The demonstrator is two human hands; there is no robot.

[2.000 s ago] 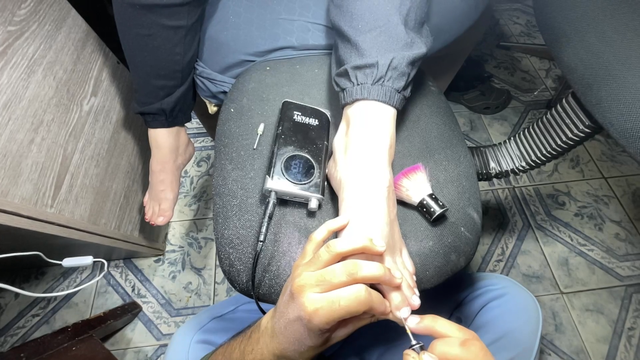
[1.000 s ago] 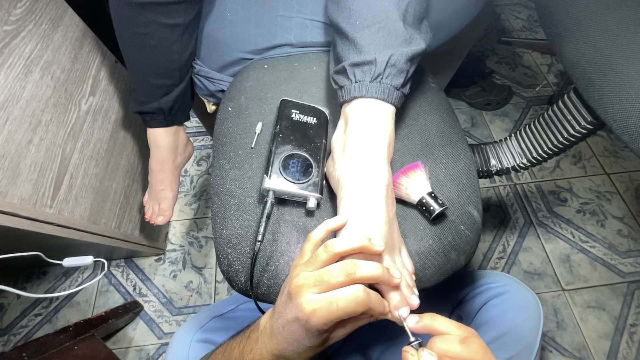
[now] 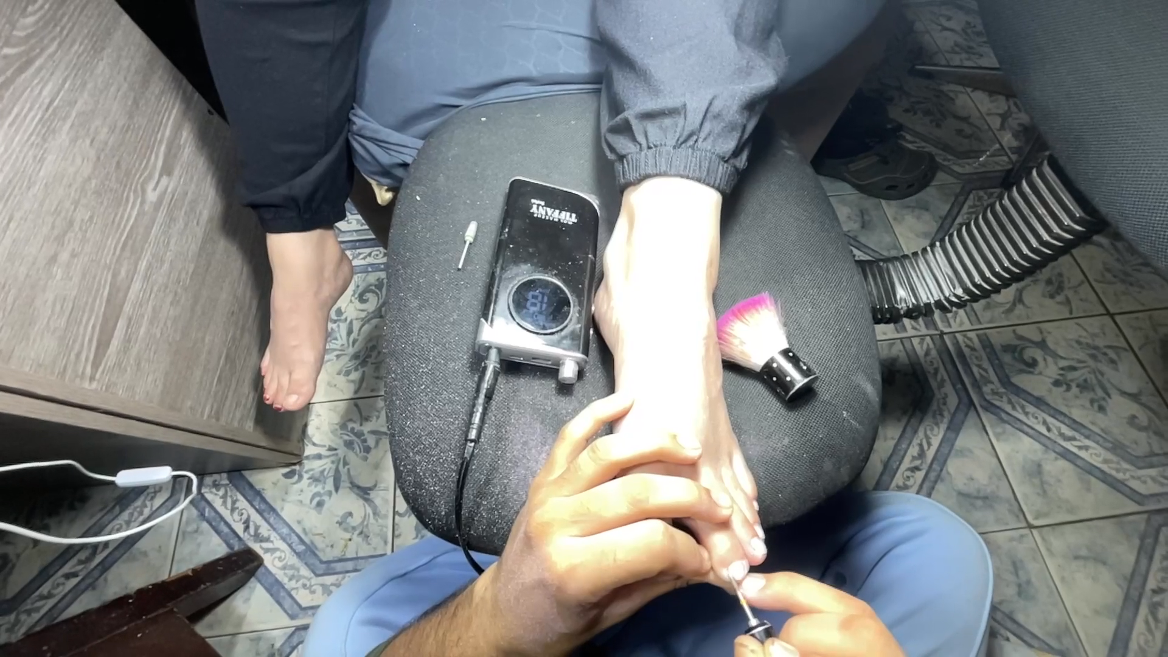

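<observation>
Another person's foot (image 3: 671, 301) rests on a dark padded seat. My left hand (image 3: 611, 520) lies across its front part, fingers wrapped over the toes, holding them. In my right hand (image 3: 812, 616) is a rotary nail drill handpiece (image 3: 758, 630), its thin bit (image 3: 743, 595) at the nail of the big toe; most of the handpiece is hidden below the frame. A black nail drill control unit (image 3: 546, 274) with a lit display and a plugged-in cord lies left of the foot. Beside it is a loose drill bit (image 3: 467, 245). Right of the foot lies a pink-bristled dust brush (image 3: 766, 347).
The dust-speckled seat (image 3: 429, 392) carries these things. At left stand a wood-grain cabinet (image 3: 137, 274), the person's other foot (image 3: 299, 328) and a white cable (image 3: 144, 476). A ribbed flexible hose (image 3: 985, 246) runs at right above the patterned tile floor (image 3: 1049, 383).
</observation>
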